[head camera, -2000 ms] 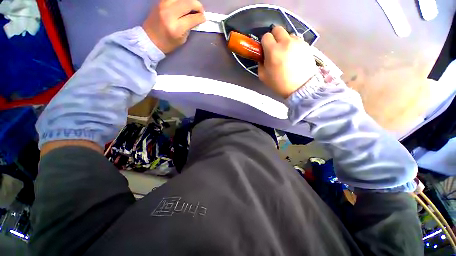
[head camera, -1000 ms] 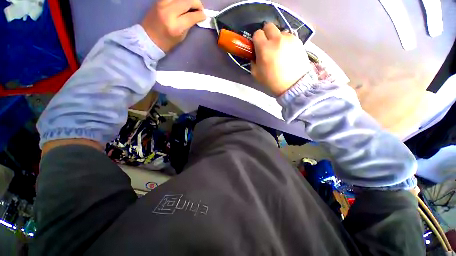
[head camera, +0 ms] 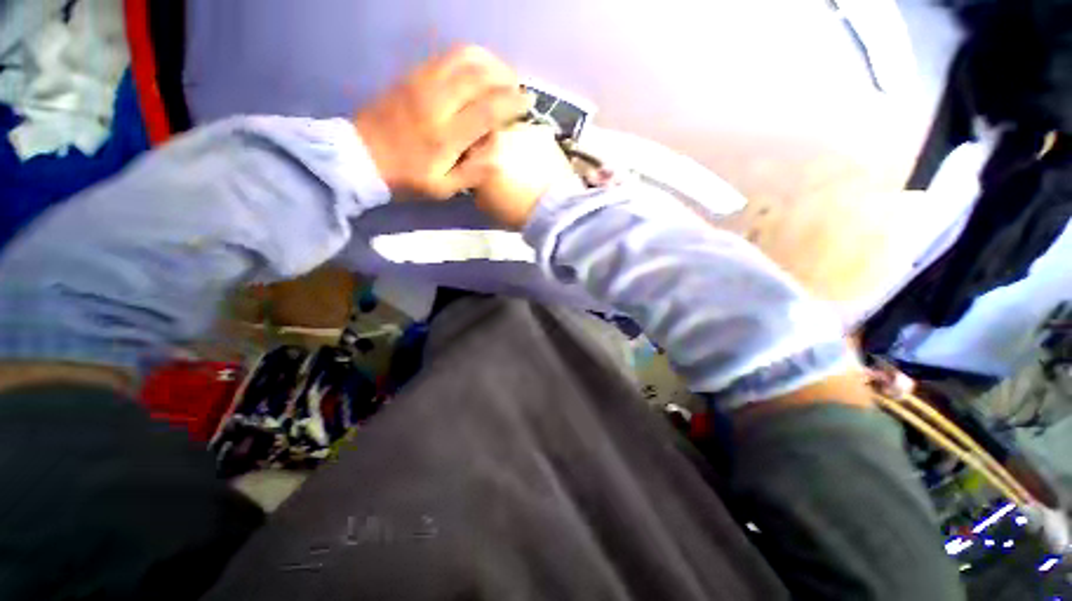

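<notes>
The steam iron [head camera: 562,119] is mostly hidden; its dark rear part with a pale rim shows beyond my right hand. My right hand [head camera: 514,173] is closed at the iron, its handle hidden behind my hands. My left hand [head camera: 441,117] is blurred, its fingers bent and overlapping the front of my right hand; whether it holds anything is hidden. One curved white cloth strip [head camera: 453,245] lies along the near table edge below my hands. Another white strip [head camera: 682,176] lies right of the iron.
The lavender-grey ironing table [head camera: 306,59] has brown stains at right. White cloth [head camera: 47,71] lies on blue at left, beside a red edge [head camera: 146,71]. White strips at the top right are washed out by glare. Dark fabric [head camera: 999,211] hangs right. Pale hoses [head camera: 958,446] run lower right.
My right hand and the iron have moved left, up against my left hand. The view has shifted, and the white strip between my left hand and the iron is no longer visible.
</notes>
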